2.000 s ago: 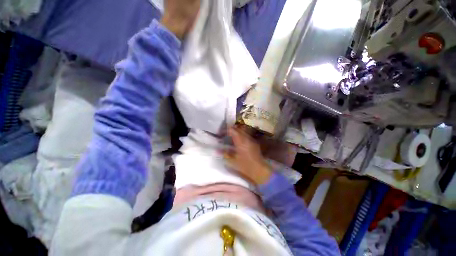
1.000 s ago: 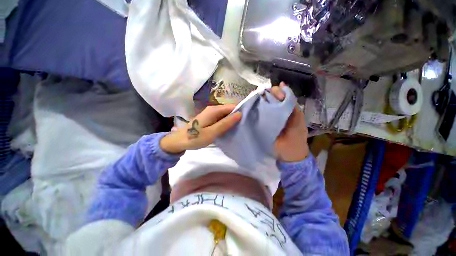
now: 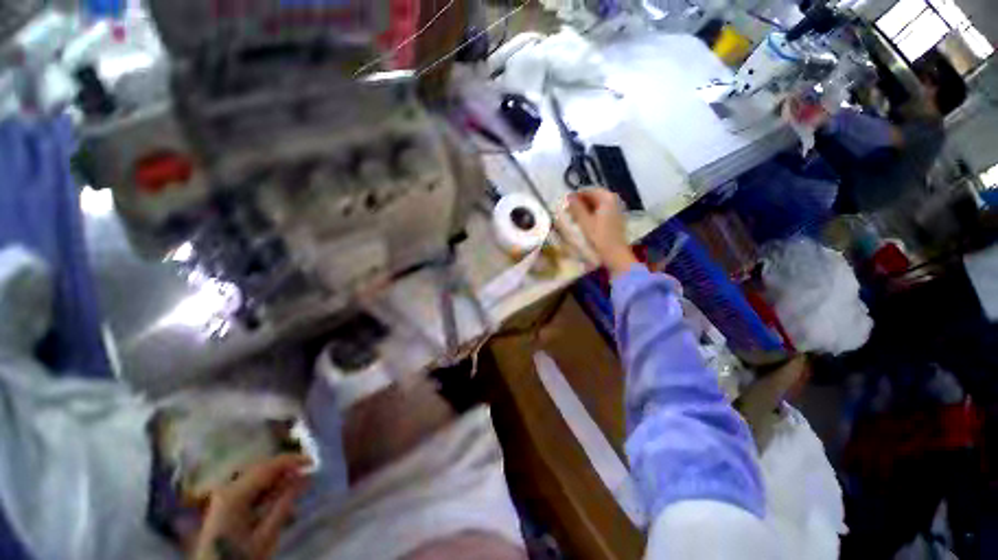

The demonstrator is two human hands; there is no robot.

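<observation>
My right hand is over the table beside the white tape roll, near the handles of dark scissors. Its fingers are bent, and I cannot tell if they hold anything. My left hand is blurred at the lower left, partly cut off by the bottom edge, beside white cloth. Its grip is unclear. The overlock machine stands between the hands, with its shiny metal plate at its left.
A black phone lies beside the scissors. Grey metal snips lie near the table's front edge. A brown box and a blue crate are below. A person is at another machine, upper right.
The view has swung right. My hands, together on a white piece a second ago, are apart; my right hand has moved out to the tape roll and scissors. My left hand is low left.
</observation>
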